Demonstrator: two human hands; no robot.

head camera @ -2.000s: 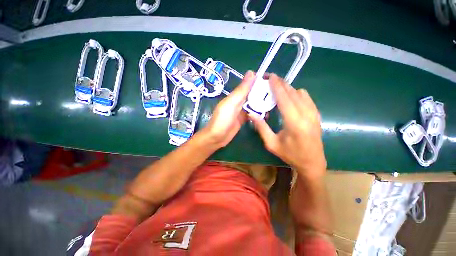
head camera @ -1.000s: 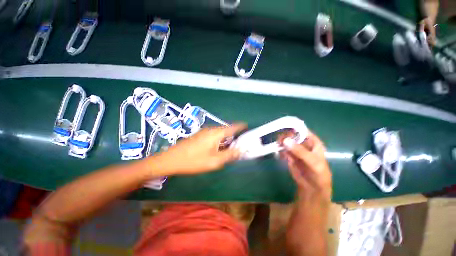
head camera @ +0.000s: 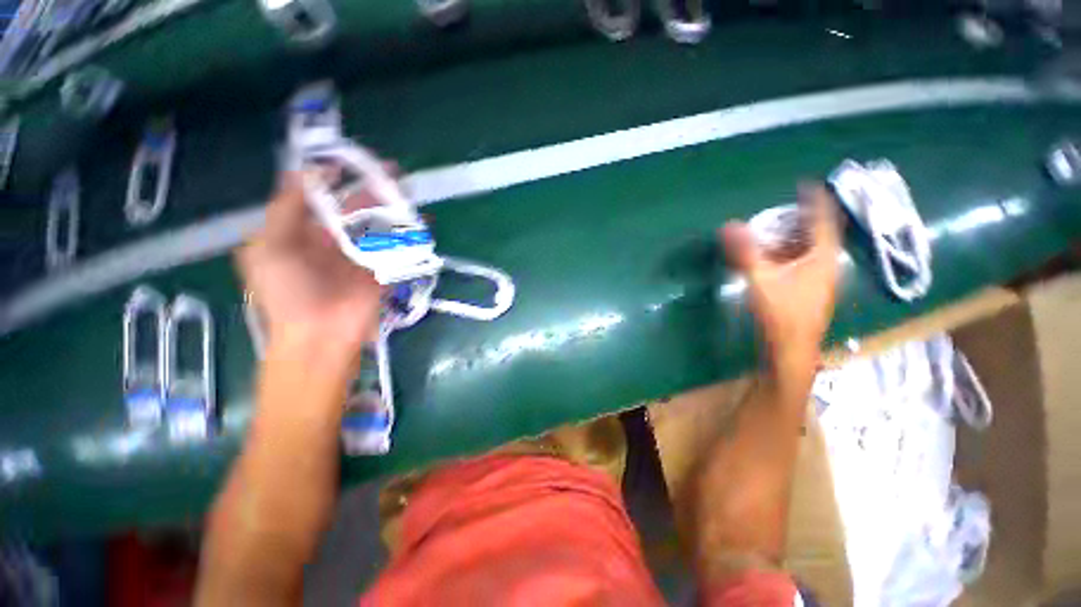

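Note:
My left hand (head camera: 311, 279), blurred, is at the pile of blue-marked units on the green ledge. It grips a blue-marked unit (head camera: 395, 241), whose white loop lies across my fingers. Another unit's loop (head camera: 480, 291) sticks out right of it, and one unit (head camera: 368, 421) lies below, partly hidden by my forearm. My right hand (head camera: 788, 267) has a small white part (head camera: 776, 225) between thumb and fingers, its shape blurred. Plain white loop parts (head camera: 883, 219) lie just right of that hand. Two blue-marked units (head camera: 166, 368) lie side by side at left.
A pale divider strip (head camera: 616, 148) separates the ledge from the belt. Blue-marked units (head camera: 151, 172) and other white loops (head camera: 685, 18) are on the belt. An open carton (head camera: 996, 391) with a milky plastic bag (head camera: 889, 462) stands below the ledge at right.
The joined white loop is out of my hands, which have moved apart: left hand to the blue-marked pile, right hand towards the plain parts. The view has tilted and shifted.

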